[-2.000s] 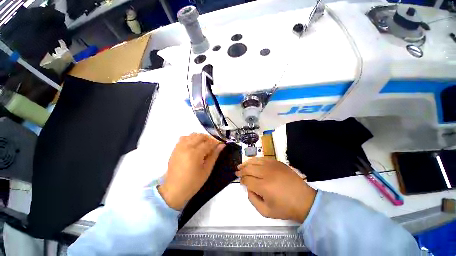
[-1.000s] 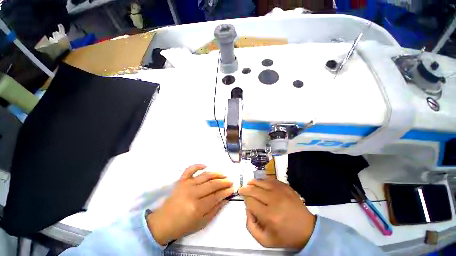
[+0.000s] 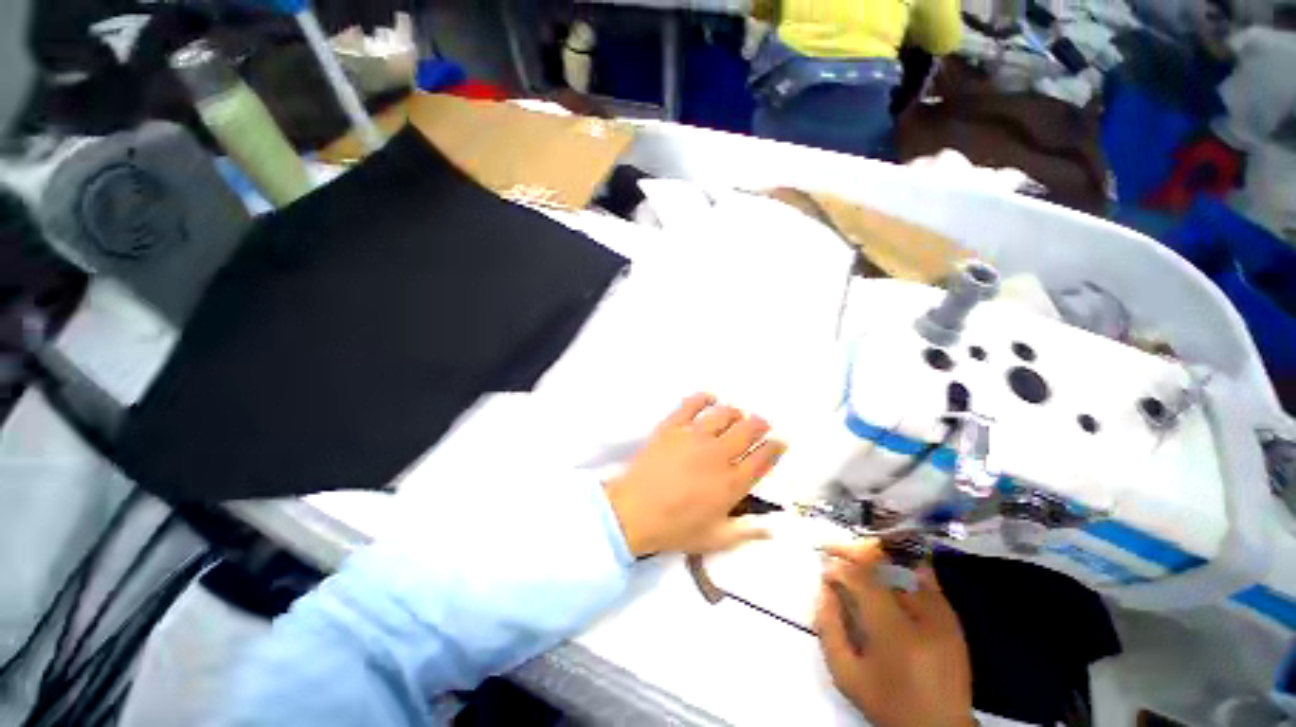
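My left hand lies palm down with fingers spread, left of the needle area, on a pale surface. I cannot tell pale fabric from white table there. A small dark fabric edge shows by its fingers. My right hand is low beside the presser foot area of the sewing machine, fingers bent down; whether it grips anything is hidden. A thin dark line with a brownish end runs between the hands. A large black panel lies flat at left.
Small black pieces lie right of my right hand, partly under the machine arm. A pale green bottle and a grey machine part stand at far left. Brown card lies behind. A person in yellow is at the back.
The view has swung left, so the machine sits further right. My left hand has opened flat and moved apart from my right hand. The black fabric under my hands earlier now shows only as a small edge.
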